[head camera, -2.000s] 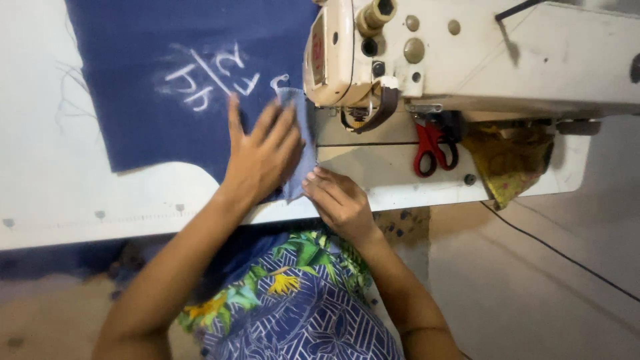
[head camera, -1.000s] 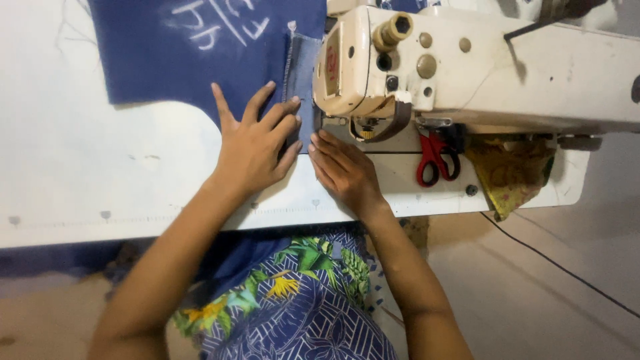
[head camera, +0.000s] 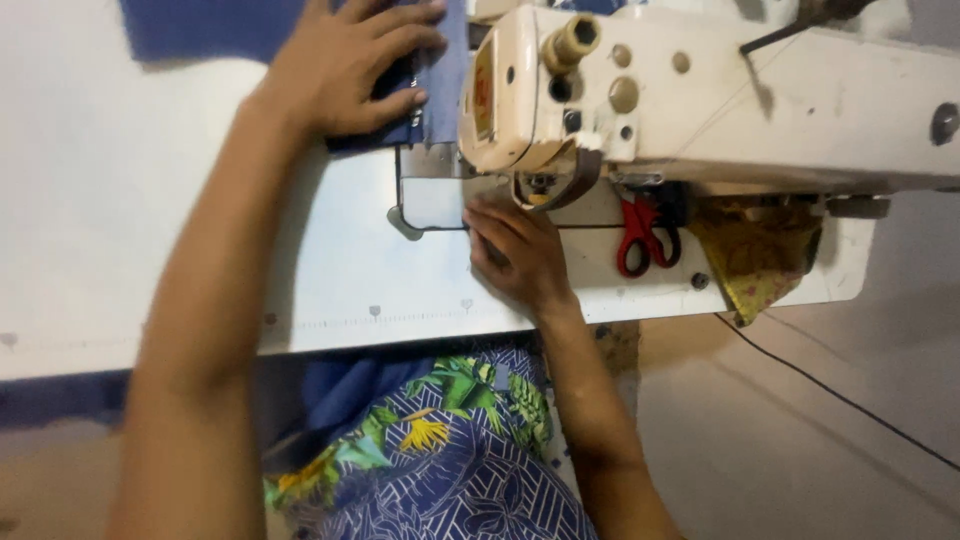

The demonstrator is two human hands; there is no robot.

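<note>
My left hand (head camera: 349, 67) lies with fingers spread on dark blue fabric (head camera: 202, 30), near its seam with a lighter blue strip (head camera: 444, 82). The strip runs beside the head of a sewing machine (head camera: 499, 97). My right hand (head camera: 521, 251) rests on the machine bed, below the machine head, with its fingers bent. It is apart from the fabric, and nothing shows in it. Just right of my right hand lie red-handled scissors (head camera: 637, 240), their blades partly hidden under the machine arm.
The white sewing table (head camera: 352, 255) has a printed scale along its near edge. A yellow patterned cloth (head camera: 757, 255) hangs under the machine arm at the right. A black cable (head camera: 840, 394) runs beyond the table. Blue fabric (head camera: 360, 390) lies below the table edge.
The blue fabric and my left hand have moved away from me, toward the far side of the table. My right hand, earlier at the fabric's near end, is now apart from it.
</note>
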